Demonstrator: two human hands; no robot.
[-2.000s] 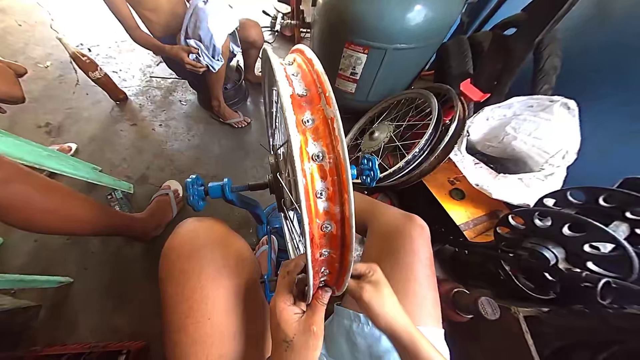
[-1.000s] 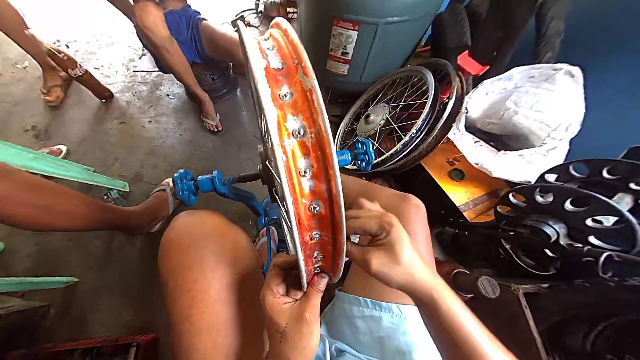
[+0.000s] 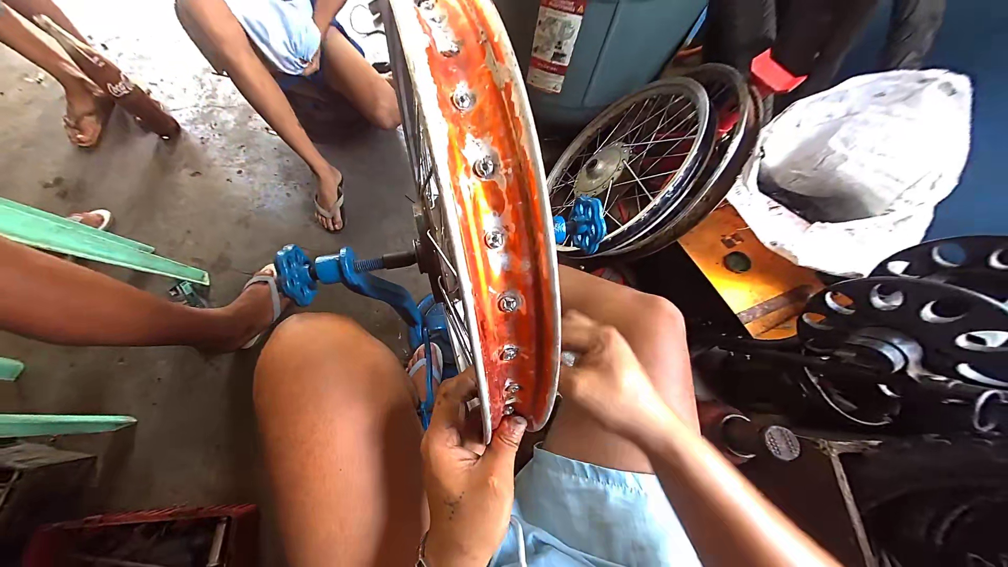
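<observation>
An orange wheel rim (image 3: 504,197) with spoke nipples along its inner channel stands upright in a blue wheel truing stand (image 3: 378,291), its axle between two blue knobs. My left hand (image 3: 472,465) grips the rim's lower edge, the thumb inside the channel by the lowest nipples. Close to the rim's right side is my right hand (image 3: 614,378), fingers curled, with something small and pale at the fingertips that I cannot make out. Spokes show on the rim's left side; the rim hides those behind it.
Spoked wheels (image 3: 630,165) lean at the right beside a white sack (image 3: 866,173) and a yellow-orange box (image 3: 748,268). Black wheels with round holes (image 3: 906,331) stand further right. People's legs, a brown bottle (image 3: 118,87) and a green bench (image 3: 102,236) are at the left, a red crate (image 3: 150,535) below.
Compared with two seconds ago, my right hand has moved from the rim's bottom up along its right side. My left hand stays at the lower rim. The seated person's legs behind have shifted.
</observation>
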